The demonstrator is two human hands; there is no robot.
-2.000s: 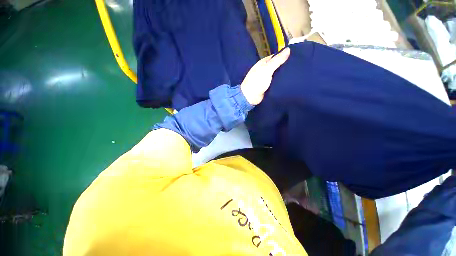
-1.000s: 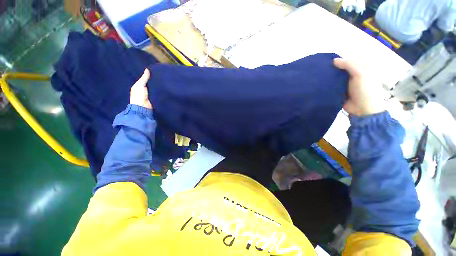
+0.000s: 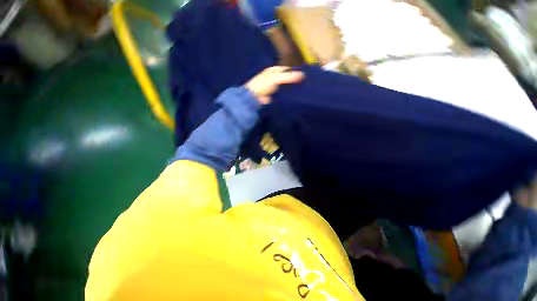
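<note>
A dark navy garment [image 3: 388, 141] is stretched from the middle of the view to the right edge, above my lap. My left hand [image 3: 271, 82] holds its upper left end, thumb and fingers on the cloth. My right hand [image 3: 526, 195] is only just visible and blurred at the right edge, beside the garment's right end; its grip cannot be made out. More navy cloth [image 3: 218, 53] hangs behind my left hand over the trolley.
The yellow trolley handle [image 3: 139, 64] stands at the left over the green floor [image 3: 76, 176]. A white frilly heap [image 3: 391, 29] lies on cardboard at the top. A white table surface [image 3: 465, 88] is behind the garment. A pale sheet [image 3: 262, 181] is near my waist.
The view has swung to the right since one second ago. The garment now reaches the right edge, my right hand has moved almost out of view, and my left hand still holds the cloth.
</note>
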